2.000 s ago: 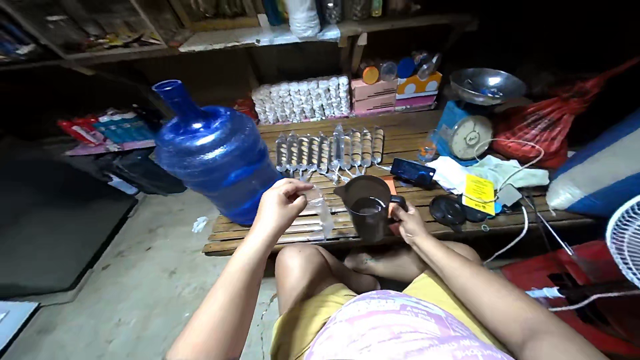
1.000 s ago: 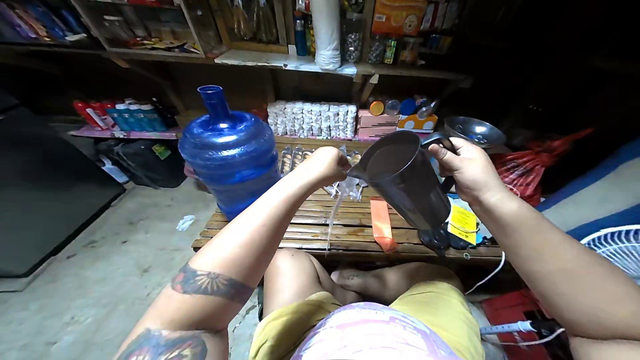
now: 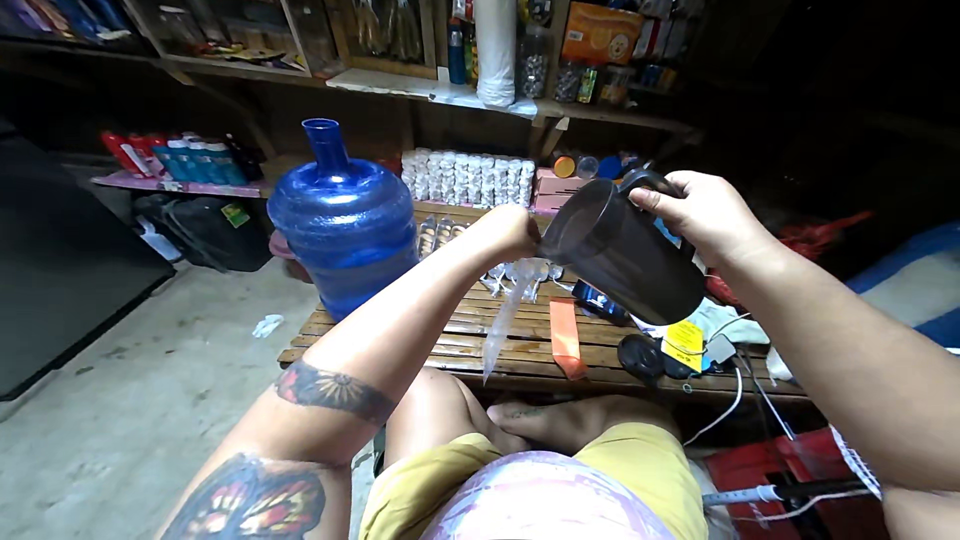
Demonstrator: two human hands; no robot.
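Note:
My right hand (image 3: 694, 214) grips the handle of a dark translucent plastic pitcher (image 3: 630, 262), tilted with its rim toward my left hand. My left hand (image 3: 516, 231) is closed at the pitcher's lip, holding the top of a long narrow clear plastic bag (image 3: 506, 326) that hangs over the bamboo-slat table (image 3: 450, 352). The hand's fingertips and the bag's mouth are hidden. Whether liquid is flowing cannot be told. Behind lie filled clear tubes (image 3: 439, 232), partly covered by my left arm. An orange strip (image 3: 567, 337) lies below the pitcher.
A large blue water jug (image 3: 341, 225) stands at the table's left. White wrapped packs (image 3: 469, 178) line the back. On the right are a black round lid (image 3: 640, 357), a yellow tag (image 3: 682, 346) and cables (image 3: 739, 397). A shelf (image 3: 427, 88) with jars runs above.
Both hands have risen from low over the table. The pitcher has gone from near upright to tilted toward my left hand, baring the orange strip. The view has also shifted.

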